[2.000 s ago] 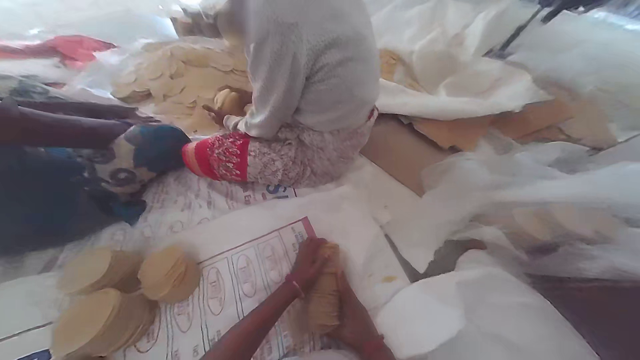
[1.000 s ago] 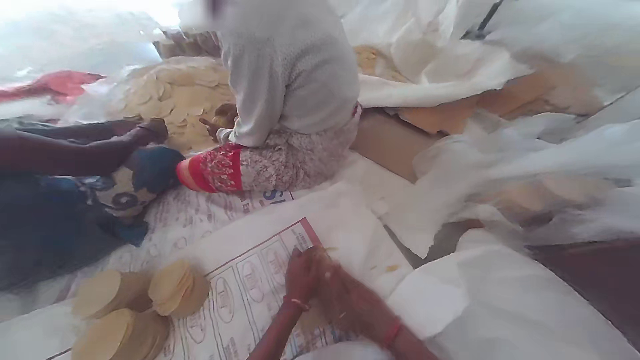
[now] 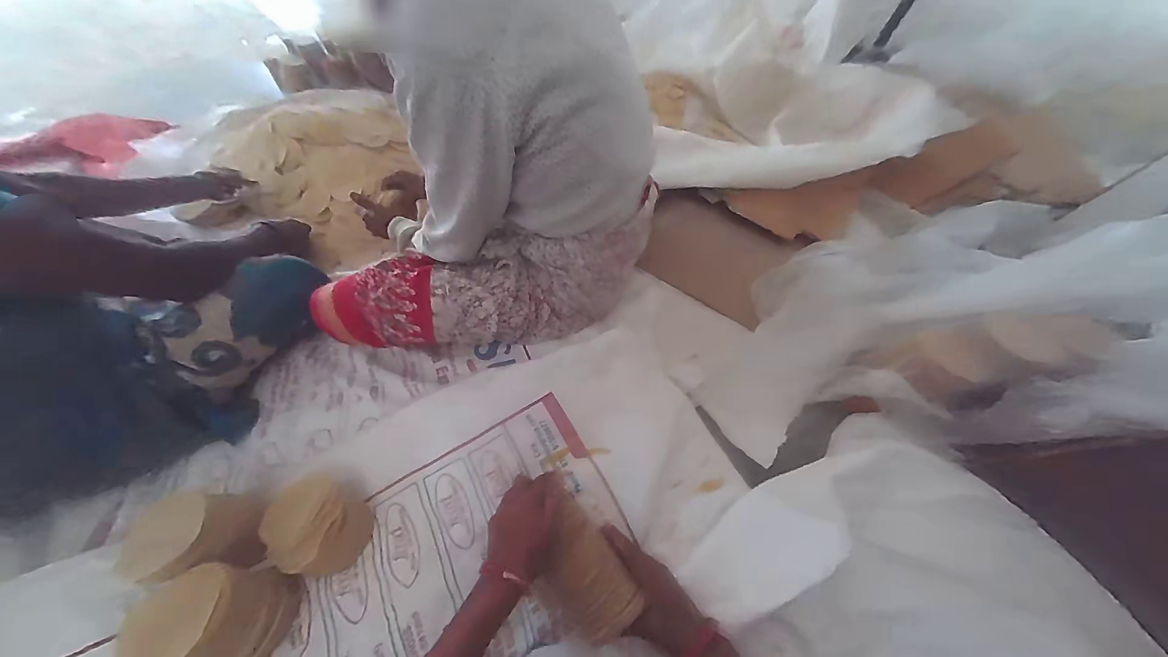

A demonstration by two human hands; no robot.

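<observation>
My left hand (image 3: pixel 522 529) grips the upper end of a stack of thin, round, tan discs (image 3: pixel 589 570), which lies on its side over a printed white sheet (image 3: pixel 438 497). Around the lower right side of the same stack, my right hand (image 3: pixel 662 593) is closed. To the left of my hands stand three more disc stacks: a small one (image 3: pixel 317 526), a leaning one (image 3: pixel 187 537) behind it to the left, and a larger one (image 3: pixel 210 610) nearest the lower edge. What the discs are made of cannot be told for sure.
A person in a grey top (image 3: pixel 538 119) sits ahead, hands near a large heap of tan discs (image 3: pixel 319 155). Another person's forearms (image 3: pixel 137 242) reach in from the left. Cardboard (image 3: pixel 712 246) and translucent plastic sheeting (image 3: pixel 985 265) lie at right, with discs beneath the plastic.
My hands have shifted around the stack; one second ago they were close together over it, and now they are apart at its two ends. The left person's hands have moved to the heap.
</observation>
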